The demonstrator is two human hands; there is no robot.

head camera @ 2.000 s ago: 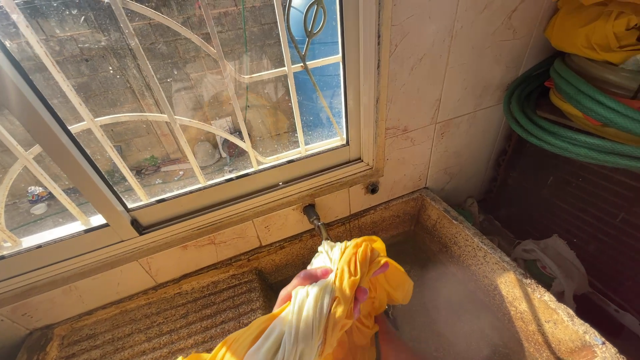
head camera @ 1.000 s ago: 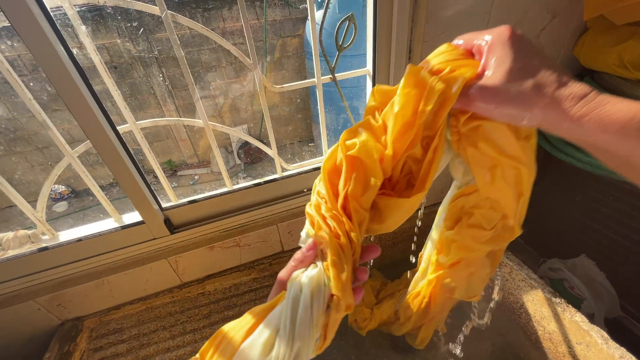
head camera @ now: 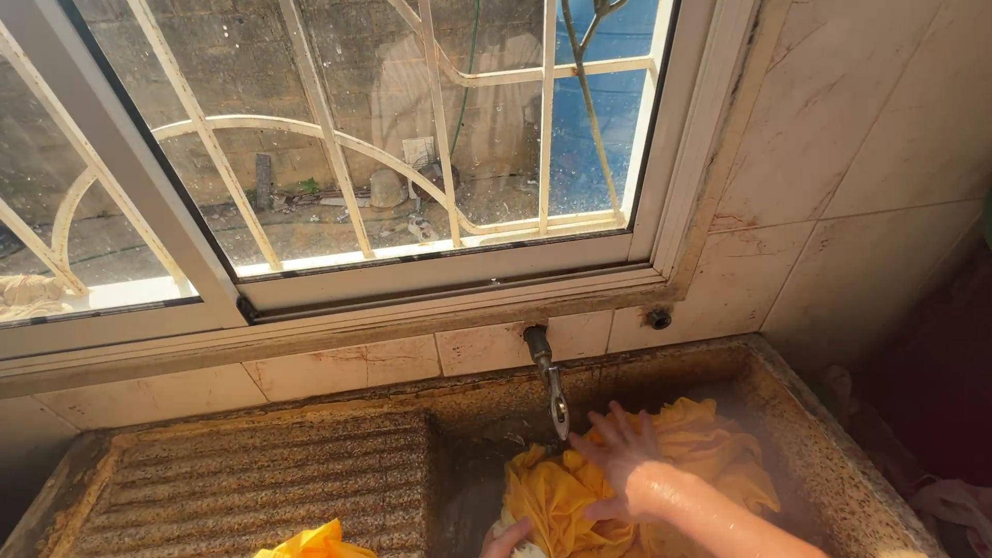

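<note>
A wet yellow cloth (head camera: 558, 496) with a white part lies bunched in the basin of a stone laundry sink (head camera: 821, 434), partly in cloudy water. My right hand (head camera: 624, 457) rests on it with the fingers spread, just right of the metal tap (head camera: 554, 387). At the bottom edge, my left hand (head camera: 505, 539) is mostly out of view; its visible fingers are against the white part, and its grip is mostly hidden. Another yellow portion of cloth (head camera: 314, 542) shows at the bottom, over the washboard's lower edge; whether it joins the rest is hidden.
A ribbed stone washboard (head camera: 256, 480) forms the sink's left side. Behind the sink stand a tiled wall (head camera: 333, 368) with a capped pipe stub (head camera: 659, 318) and a sliding window (head camera: 465, 275) with white bars outside. A pale crumpled item (head camera: 957, 500) lies beyond the right rim.
My right hand and the yellow cloth it held up a second ago have come down into the basin. That hand's fingers have spread. The left hand is now lower in view.
</note>
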